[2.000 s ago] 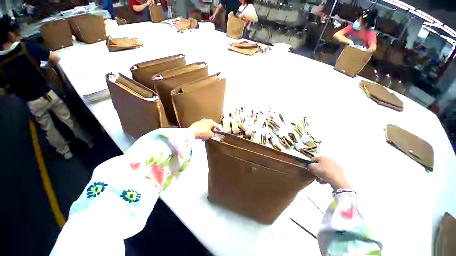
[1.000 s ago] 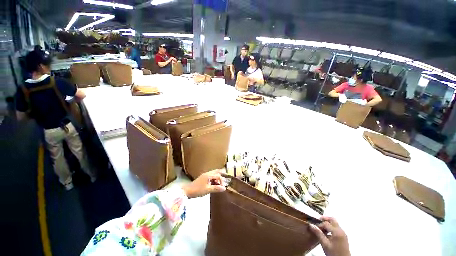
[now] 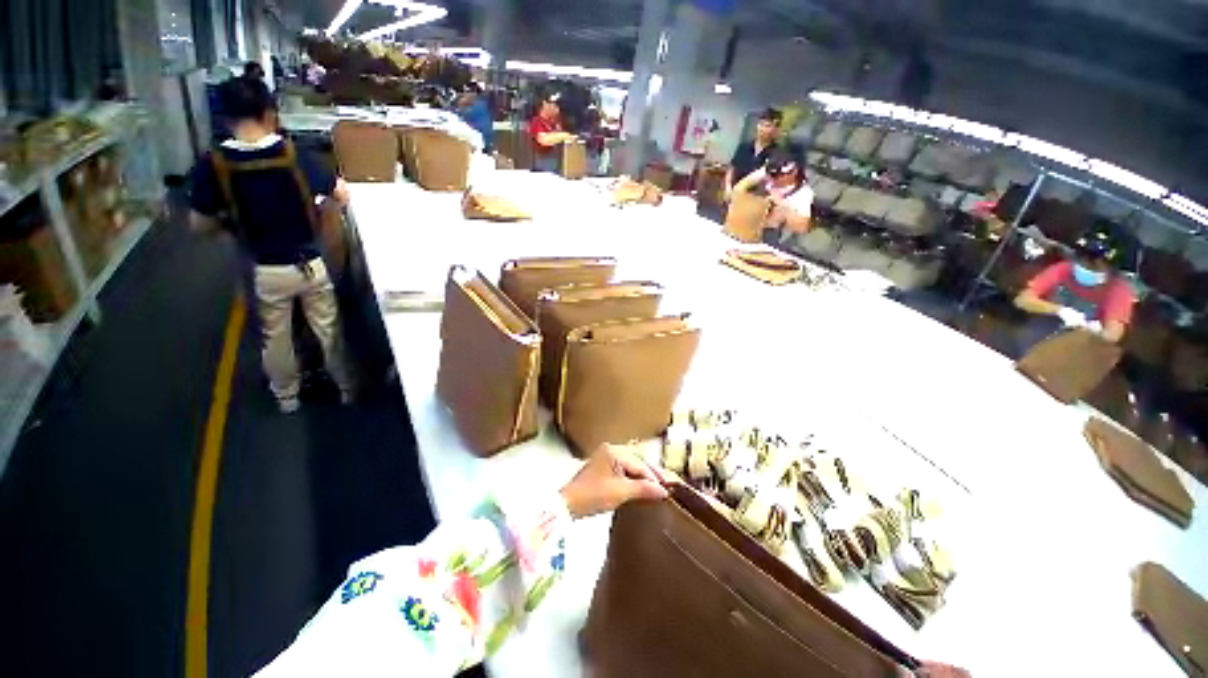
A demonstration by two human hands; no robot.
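A brown handbag (image 3: 715, 596) stands upright in front of me, its lower part cut off by the bottom edge. My left hand (image 3: 616, 480) pinches its near-left top corner, with the patterned white sleeve behind it. My right hand (image 3: 943, 670) shows only as a sliver of fingers at the bag's right top corner, at the bottom edge; its grip cannot be made out. The bag's top rim is a dark slit, and its inside is hidden.
Several upright brown bags (image 3: 629, 378) stand left of centre. A heap of wrapped straps (image 3: 808, 497) lies behind the handbag. Flat bags (image 3: 1139, 466) lie along the right table edge. A person (image 3: 272, 212) stands in the left aisle; other people work around the white table (image 3: 808, 358).
The view has swung up and left. The held bag and my right hand now sit lower, with the right hand mostly out of the picture. My left hand keeps the same corner.
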